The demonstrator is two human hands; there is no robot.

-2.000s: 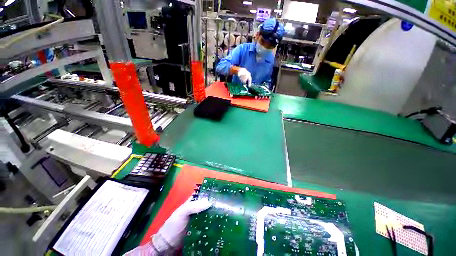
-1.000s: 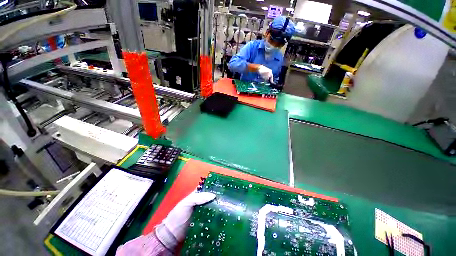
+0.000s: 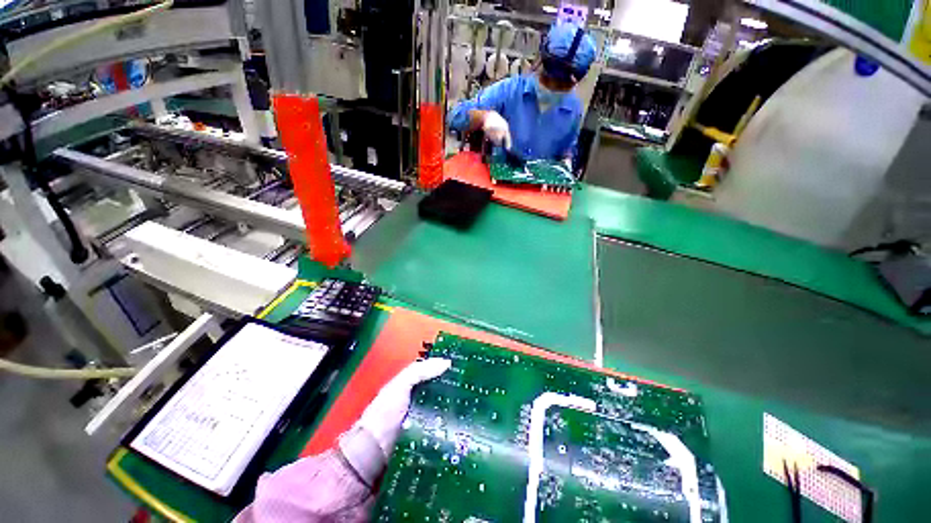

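Note:
A large green circuit board (image 3: 480, 429) with a thick white open loop lies over the red-orange mat (image 3: 357, 373) at the bottom centre, its near edge cut off by the frame. My left hand (image 3: 393, 403), in a white glove with a pink sleeve, grips the board's left edge, thumb on top near the far left corner; the fingers are hidden. Of my right hand, at most a pale sliver shows at the board's lower right edge, too little to tell.
A record sheet (image 3: 230, 403) on black backing and a calculator (image 3: 342, 301) are at left. A dotted sheet (image 3: 812, 465) with dark tools is at right. Orange-wrapped posts (image 3: 311, 179) stand by rails. Opposite, a masked person in blue works at another board (image 3: 533, 174) beside a black pad (image 3: 455, 203).
The view has shifted, so the bench things sit further right and higher. The board's far edge shows higher, with less mat beyond it. My left hand keeps its hold. The co-worker's gloved hand has moved.

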